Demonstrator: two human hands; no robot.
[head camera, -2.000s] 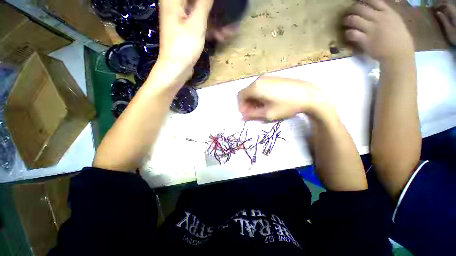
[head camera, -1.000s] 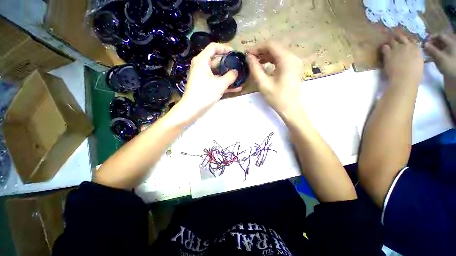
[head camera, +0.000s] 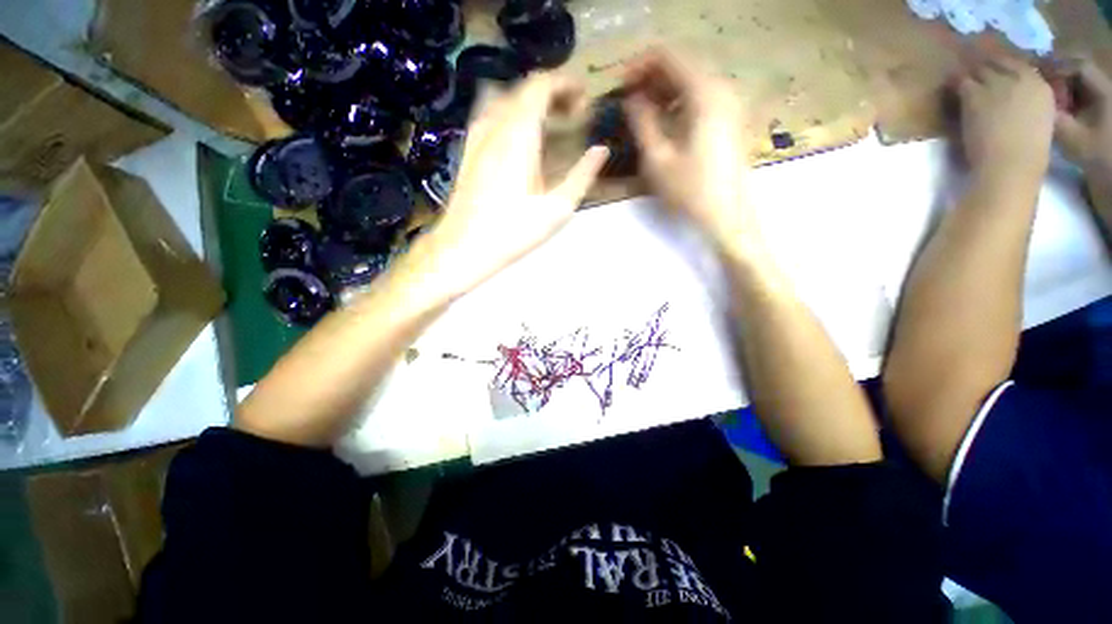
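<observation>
A black round housing (head camera: 613, 132) is between my hands near the edge of the brown board, blurred by motion. My right hand (head camera: 693, 137) has its fingers on the housing's right side. My left hand (head camera: 518, 171) is to the left, thumb and fingers apart, with a gap between most of it and the housing; its thumb tip is at the housing's lower left edge. A tangled pile of red and dark wires (head camera: 555, 369) lies on the white sheet (head camera: 805, 262) below my hands. No wire is visible at my fingertips.
A heap of glossy black housings (head camera: 372, 201) is at upper left. An open brown carton (head camera: 92, 299) stands at far left. A small dark block (head camera: 782, 140) lies on the brown board (head camera: 780, 61). Another person's arm (head camera: 963, 293) and hands are at right, near white parts (head camera: 994, 18).
Since one second ago, my left hand has opened away from the housing, and the housing has moved slightly up and right with my right hand. Earlier, my right hand was above the wire pile.
</observation>
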